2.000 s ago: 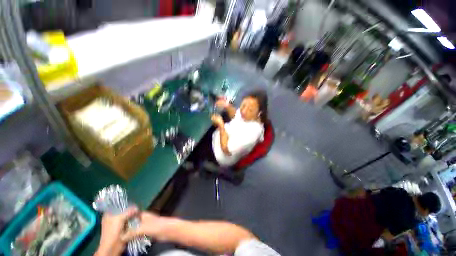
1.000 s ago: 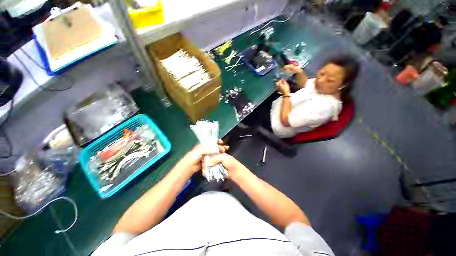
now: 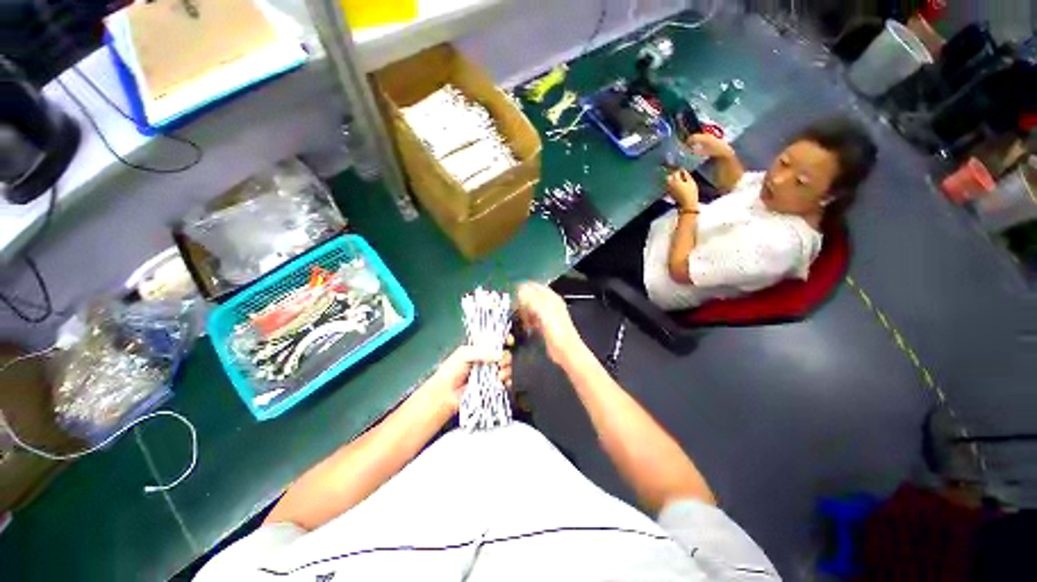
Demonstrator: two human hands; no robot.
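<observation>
A fanned bundle of short grey-white leads stands upright in front of my body at the bench's front edge. My left hand is closed around the middle of the bundle, with lead ends showing above and below it. My right hand is beside the top of the bundle on its right, apart from it. Its fingers are blurred, so I cannot tell if they are spread or hold anything.
A turquoise basket of mixed leads lies on the green bench at left, near plastic bags. An open carton of white rows stands ahead. A seated person works at the right, by a blue bin.
My right hand has let go of the bundle and moved up to its right. My left hand still holds the bundle. The view has shifted, so the bench things sit further right.
</observation>
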